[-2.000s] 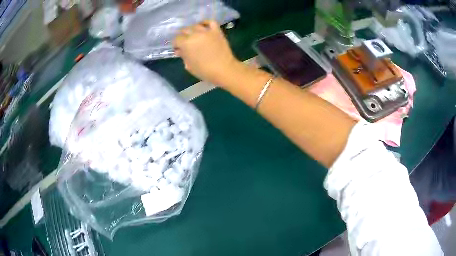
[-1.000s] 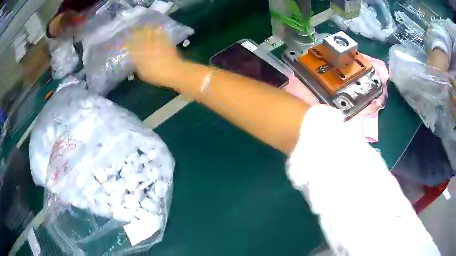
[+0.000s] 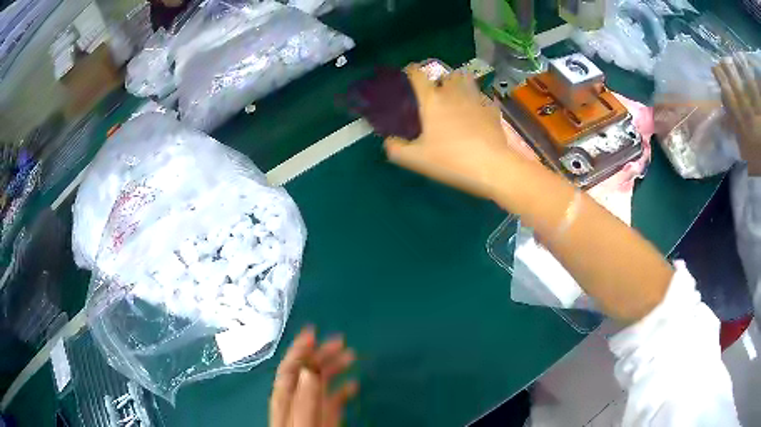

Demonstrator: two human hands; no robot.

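My right hand (image 3: 446,129) reaches in from the right over the green bench and grips a dark smartphone (image 3: 385,102), blurred, with its thumb along the lower edge. My left hand (image 3: 313,384) is at the bottom edge, partly cut off and blurred, fingers slightly apart, with nothing visible in it. A shallow clear tray (image 3: 499,242) with a white card (image 3: 538,271) lies near the bench's front edge, partly hidden under my right forearm.
A big poly bag of white parts (image 3: 225,258) lies left, a blister tray (image 3: 96,379) below it. Another filled bag (image 3: 259,58) lies behind. The press fixture (image 3: 576,117) stands on pink cloth (image 3: 622,196). Another person's hand (image 3: 741,96) is at a bag, far right.
My right hand has moved right from the rear bag to the smartphone and taken hold of it. My left hand has come into view at the bottom. The clear tray and card now show.
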